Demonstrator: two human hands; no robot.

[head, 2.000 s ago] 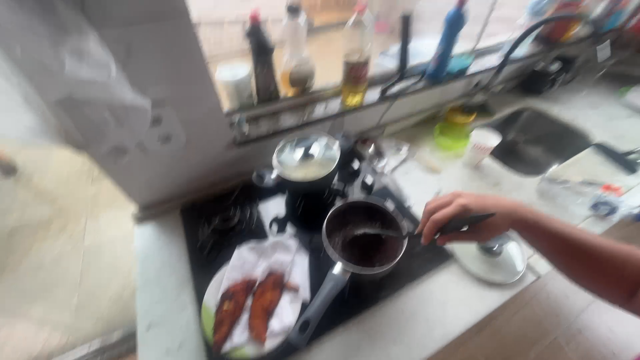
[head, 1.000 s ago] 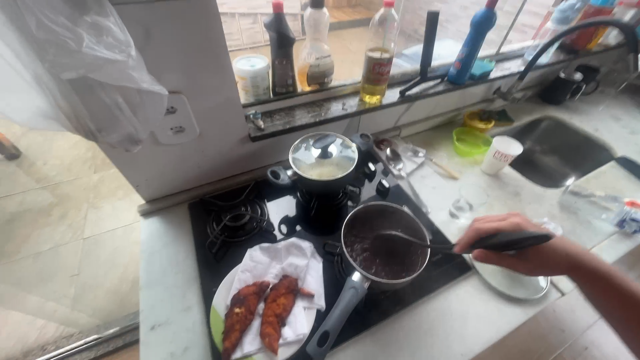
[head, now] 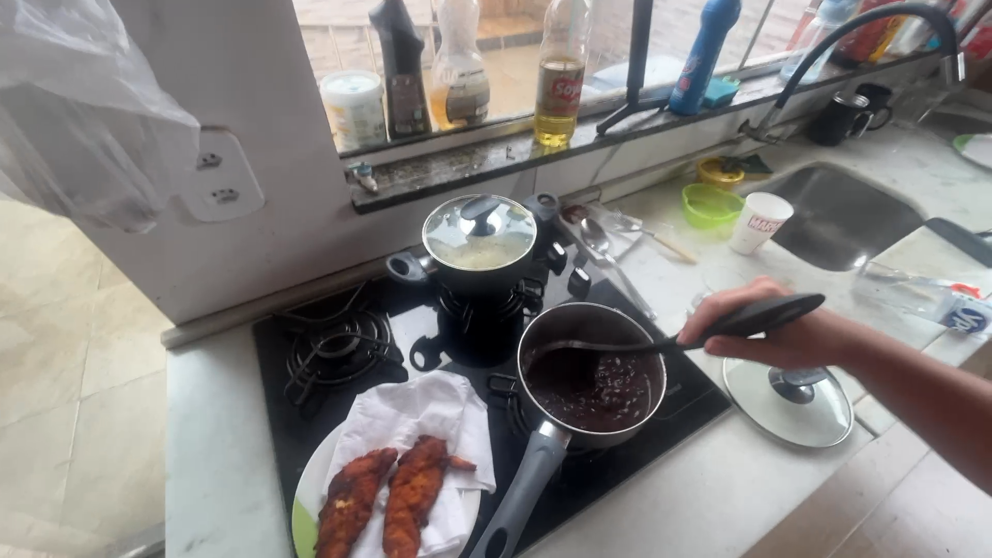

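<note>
My right hand [head: 763, 325] grips the handle of a black ladle or spoon [head: 620, 346], whose head dips into dark beans in liquid inside a saucepan [head: 593, 372] on the cooktop. The saucepan's grey handle [head: 523, 488] points toward the lower edge of the view, and no hand shows on it. A glass lid [head: 790, 403] lies on the counter below my right hand. Left of the saucepan, a plate [head: 310, 484] holds white paper towel [head: 418, 395] and two browned, fried-looking pieces [head: 415, 496]. My left hand is out of view.
A lidded pot [head: 480, 240] stands on a rear burner. Beside the cooktop lie a metal spoon [head: 601, 240], a green bowl [head: 709, 208] and a paper cup [head: 762, 225], near the sink [head: 845, 213]. Bottles, including an oil bottle [head: 559, 93], line the sill. A plastic bag [head: 93, 116] hangs at left.
The black utensil's head has shifted within the saucepan, with my right hand still on its handle. The saucepan, lidded pot and plate keep their places on the cooktop.
</note>
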